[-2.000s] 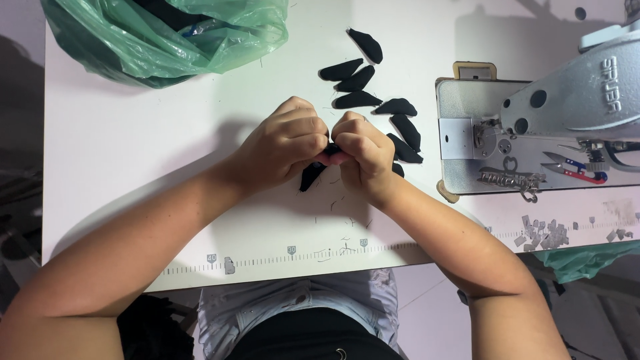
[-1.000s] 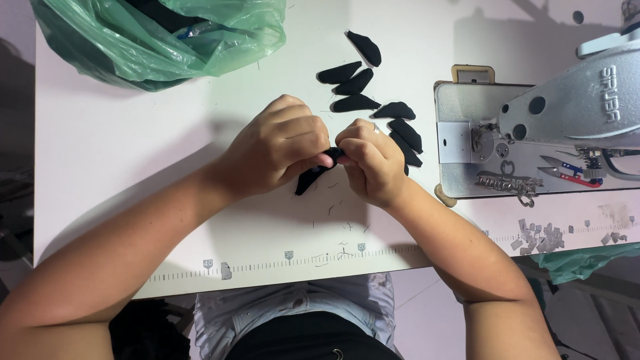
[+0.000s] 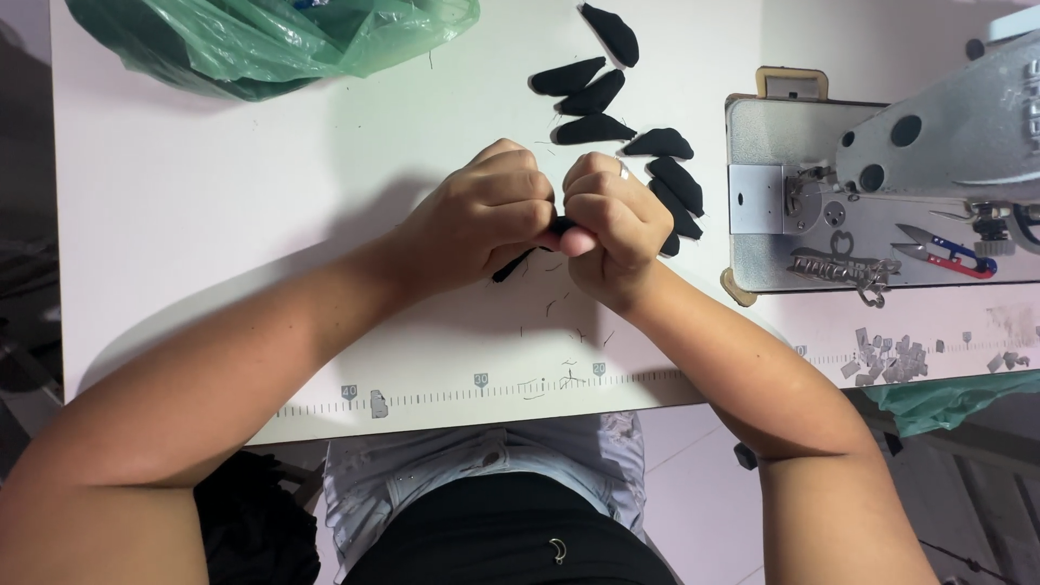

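Note:
Close together over the white table, my left hand point(image 3: 500, 211) and my right hand point(image 3: 613, 219) pinch one small black fabric piece point(image 3: 512, 266) between them. Its dark end sticks out below my left fingers; the rest is mostly hidden by both hands. Several curved black fabric pieces lie beyond and beside my right hand, among them one at the top point(image 3: 612, 35) and one near the knuckles point(image 3: 660, 144). A ring is on a finger of my right hand. Short dark threads are scattered on the table below the hands.
A green plastic bag point(image 3: 268, 49) lies at the upper left. On the right stands a sewing machine point(image 3: 951, 130), with thread snips point(image 3: 946, 252) and a metal hair clip point(image 3: 845, 266) on its bed. Small grey scraps point(image 3: 890, 356) lie by the ruler markings point(image 3: 481, 400) at the table's front edge.
Both hands keep hold of the black piece. Less of it shows below my left hand than a second ago, and my hands have come closer together.

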